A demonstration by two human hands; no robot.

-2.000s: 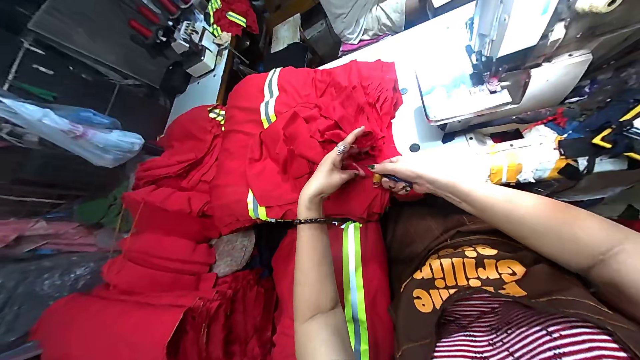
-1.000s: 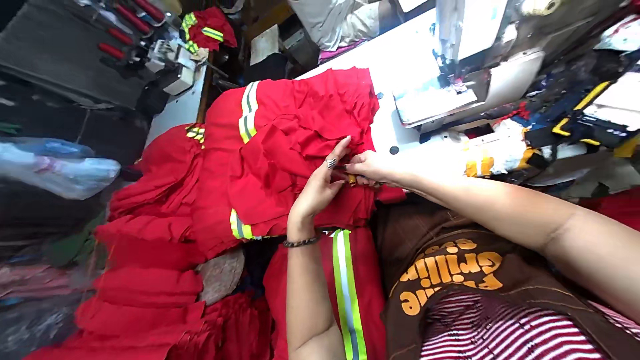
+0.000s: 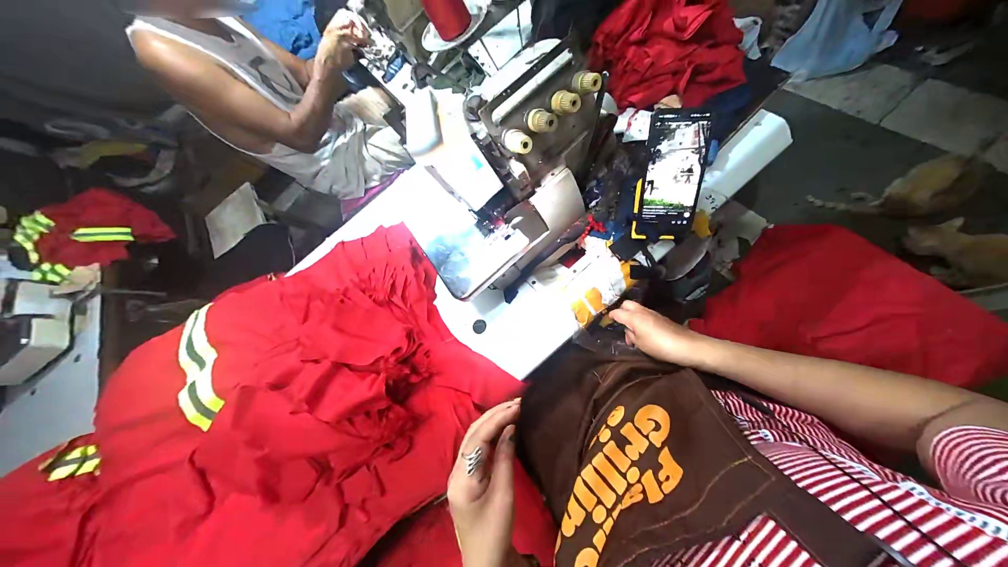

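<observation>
Gathered red fabric (image 3: 315, 394) with a yellow-and-silver reflective strip (image 3: 198, 366) lies over the table's left part. My left hand (image 3: 484, 472), with a ring on it, is at the right edge of this fabric, beside the brown apron (image 3: 630, 472); its fingers are lightly bent and I see nothing in them. At the front edge of the white sewing table (image 3: 512, 339), my right hand (image 3: 650, 331) has its fingertips by an orange-and-white wrapped bundle (image 3: 602, 287); whether it holds anything is unclear. An overlock sewing machine (image 3: 535, 142) stands behind, with several tension dials.
A phone (image 3: 673, 169) with a lit screen stands right of the machine. More red cloth lies behind it (image 3: 669, 47) and at the right (image 3: 850, 299). A red thread cone (image 3: 447, 16) is at the top. Another person (image 3: 260, 94) sits at the upper left. Cats lie on the floor (image 3: 890, 118).
My hands have come apart and off the gathered red fabric; the right one has moved to the table's front edge by the wrapped bundle. The view has swung to the right.
</observation>
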